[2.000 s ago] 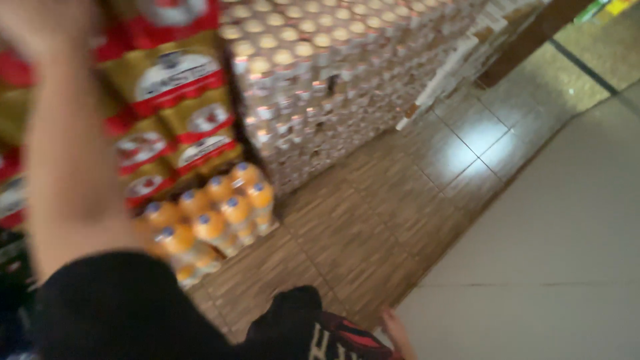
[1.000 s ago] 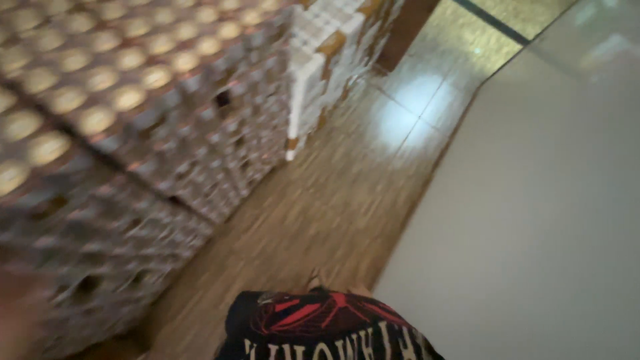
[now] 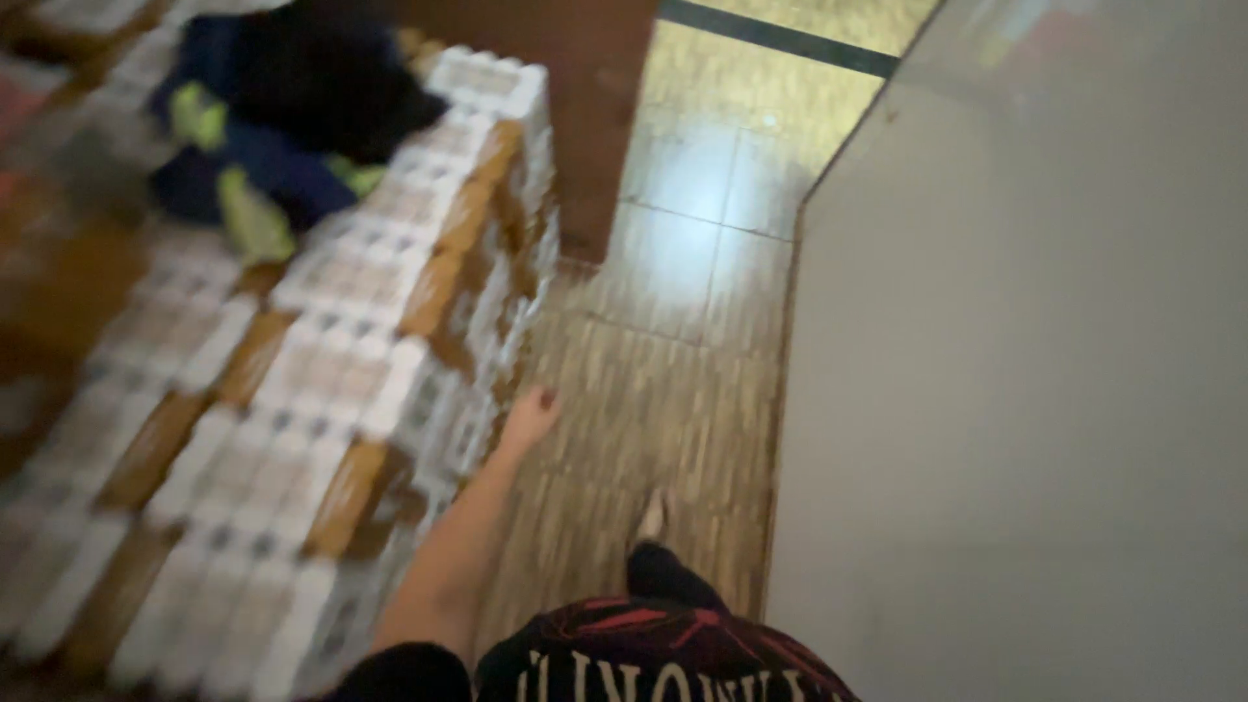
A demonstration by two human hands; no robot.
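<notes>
My left hand [image 3: 533, 414] hangs low over the tiled floor, beside the side of a stack of white and brown packs [image 3: 341, 370]. Its fingers look curled, but blur hides whether anything is in them. My right hand is out of view. A dark blue and black cloth item with yellow-green parts [image 3: 292, 117], perhaps a garment, lies on top of the stack.
The wood-look tiled floor [image 3: 653, 390] runs ahead as a narrow passage between the stack and a plain pale wall [image 3: 1014, 370]. A brown panel [image 3: 595, 117] stands past the stack's far end. A dark strip [image 3: 780, 37] crosses the floor beyond.
The view has moved forward along the passage, past the bottle packs. My left arm, raised at the left two seconds ago, is now low beside the stack. The dark cloth item has come into view.
</notes>
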